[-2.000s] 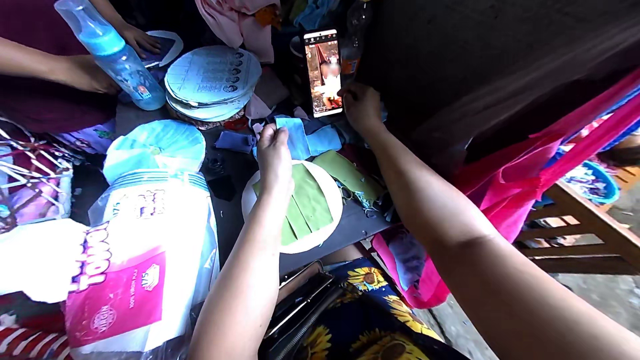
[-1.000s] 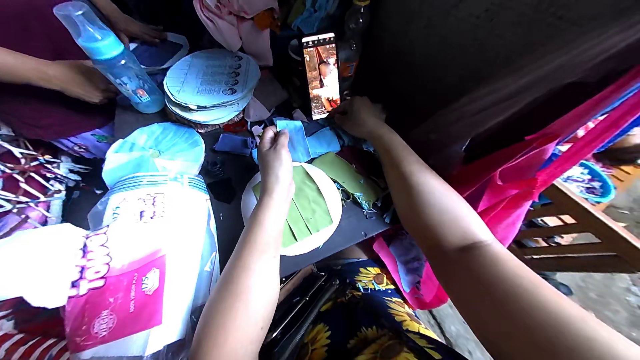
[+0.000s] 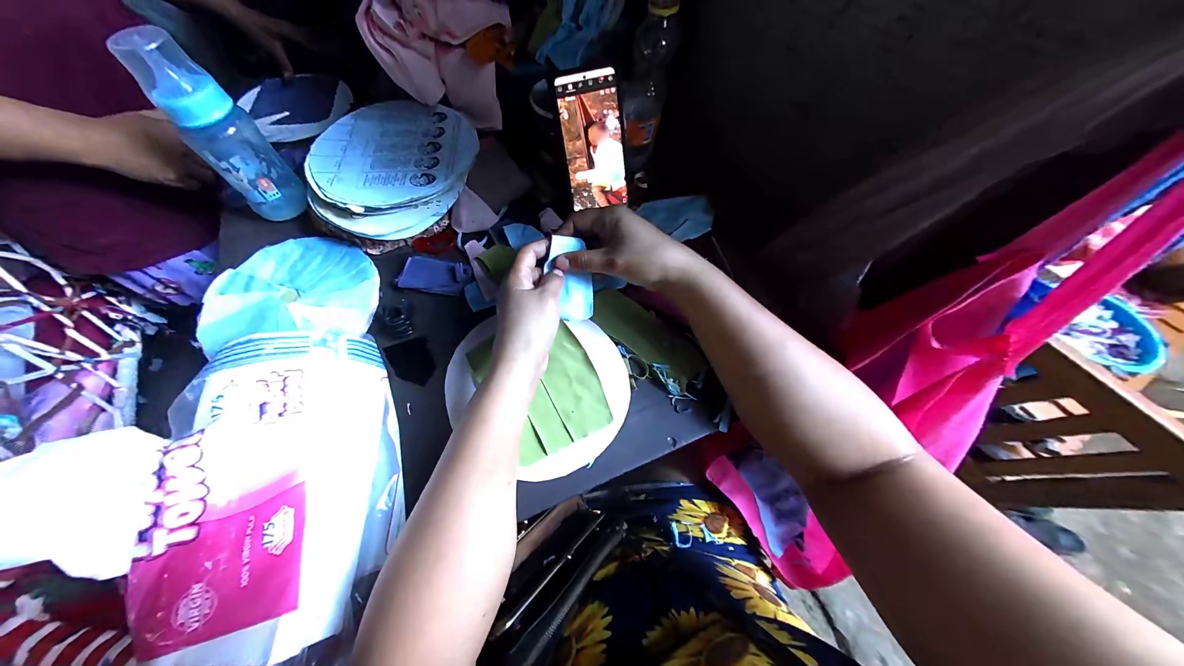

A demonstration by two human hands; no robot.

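My left hand (image 3: 532, 301) and my right hand (image 3: 629, 248) meet above the table, both pinching a folded strip of light blue fabric (image 3: 575, 289). Just below them lies a round white piece (image 3: 601, 439), with green fabric strips (image 3: 566, 393) laid side by side across it; my left forearm hides part of its left side. More green fabric (image 3: 647, 333) and loose threads lie to the right of the disc. Small blue and purple scraps (image 3: 433, 276) are scattered left of my hands.
A phone (image 3: 592, 139) stands lit behind my hands, near a bottle (image 3: 652, 55). Round paper pieces (image 3: 393, 157), a baby bottle (image 3: 208, 125) and a plastic-wrapped paper pack (image 3: 268, 481) are on the left. Another person's hand (image 3: 153, 148) is at upper left. Pink cloth (image 3: 934, 370) hangs at right.
My right hand has moved from beside the phone's lower end to my left hand and now also grips the blue strip.
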